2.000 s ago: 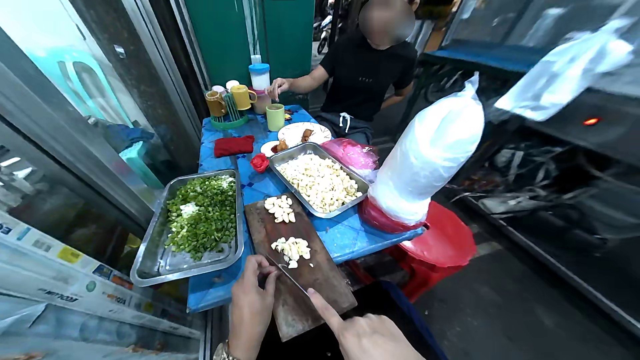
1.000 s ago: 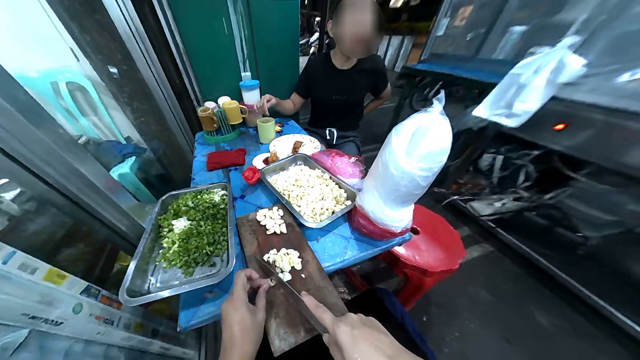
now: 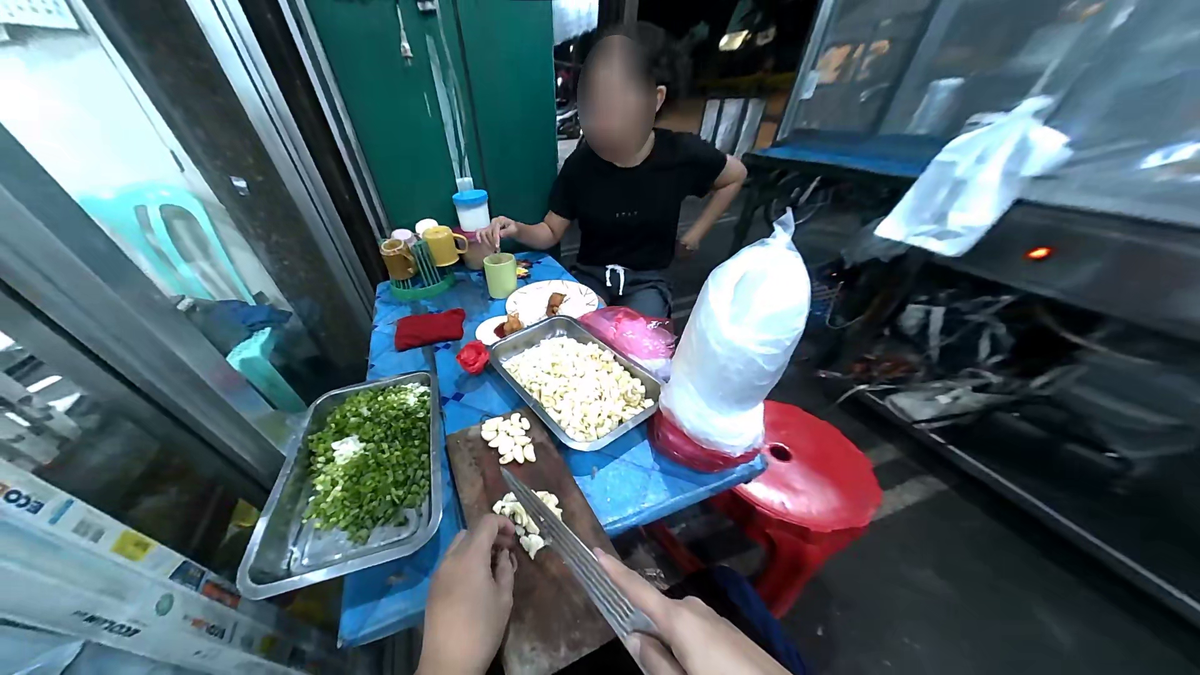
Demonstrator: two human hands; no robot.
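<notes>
My right hand (image 3: 689, 623) grips a knife (image 3: 577, 558), its blade slanting up and left over a wooden cutting board (image 3: 553, 609). Beside the blade, my left hand (image 3: 473, 586) has its fingers curled by a pile of cut garlic (image 3: 532, 516); whether it holds a piece is hidden. Peeled cloves (image 3: 508, 439) lie farther up the board. Left of the board, a metal tray (image 3: 272, 534) holds chopped green onions (image 3: 375, 459) with a little white heap on them. Behind the board, another metal tray (image 3: 614, 439) is full of pale garlic pieces (image 3: 577, 384).
A person (image 3: 642, 202) in black sits across the blue-covered table (image 3: 619, 487), one hand near a green mug (image 3: 501, 276). Mugs, plates, a red cloth (image 3: 429, 329) and a pink bag stand at the back. A tall white plastic bag (image 3: 741, 347) stands at right, beside a red stool (image 3: 816, 469).
The knife blade now lies across the garlic pile, where its tip was lower and nearer my left fingers before. The seated person's head has come more upright. The view has shifted.
</notes>
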